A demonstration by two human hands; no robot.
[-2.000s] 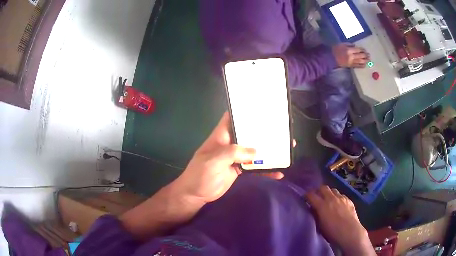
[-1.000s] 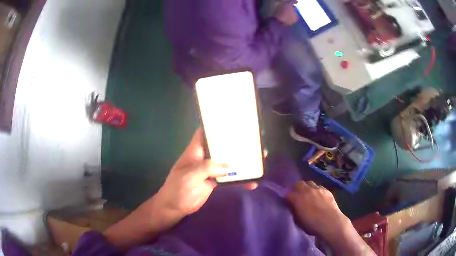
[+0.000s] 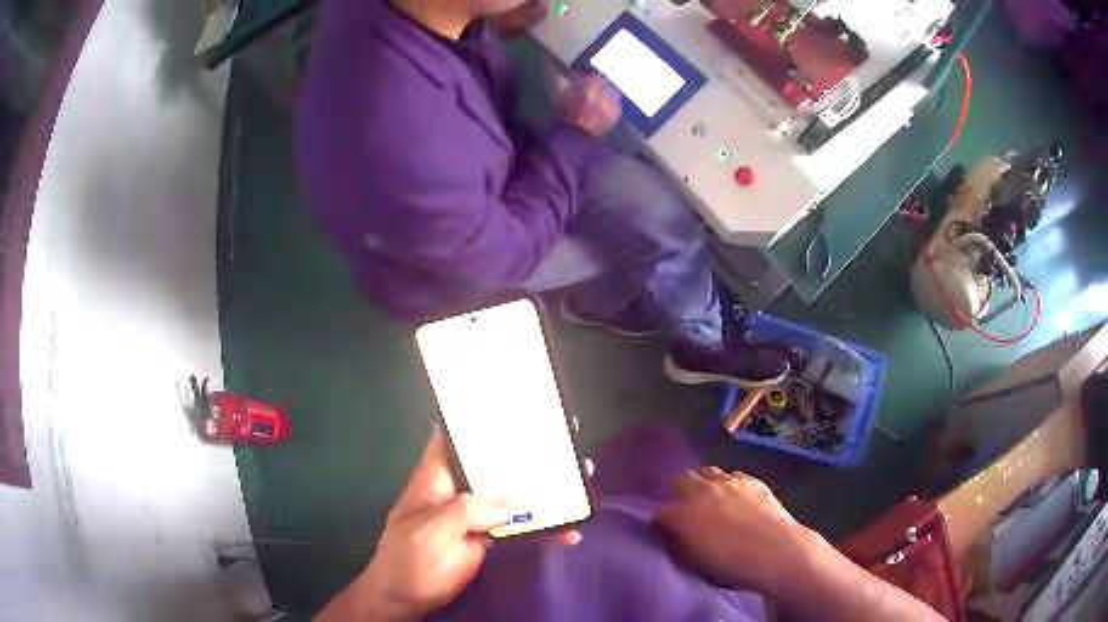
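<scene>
A smartphone (image 3: 504, 407) with a plain white page and a small blue mark low on its screen is upright in my left hand (image 3: 444, 535). My left thumb lies over the lower left of the screen. The fingers are mostly hidden behind the phone. My right hand (image 3: 729, 522) rests on my purple-clothed lap; its fingers are curled, and I cannot tell if they hold anything.
A person in purple (image 3: 425, 170) sits ahead, a hand by the touch screen (image 3: 639, 73) of the white machine (image 3: 729, 201). Its emergency stop button (image 3: 744, 175) is red. A blue tool bin (image 3: 860, 419), pale compressor (image 3: 954, 286) and fire extinguisher (image 3: 243, 419) stand on the floor.
The view has shifted, showing more of the machine and the seated person. The phone and my left hand sit lower and further left in view. The person's hand is now beside the touch screen.
</scene>
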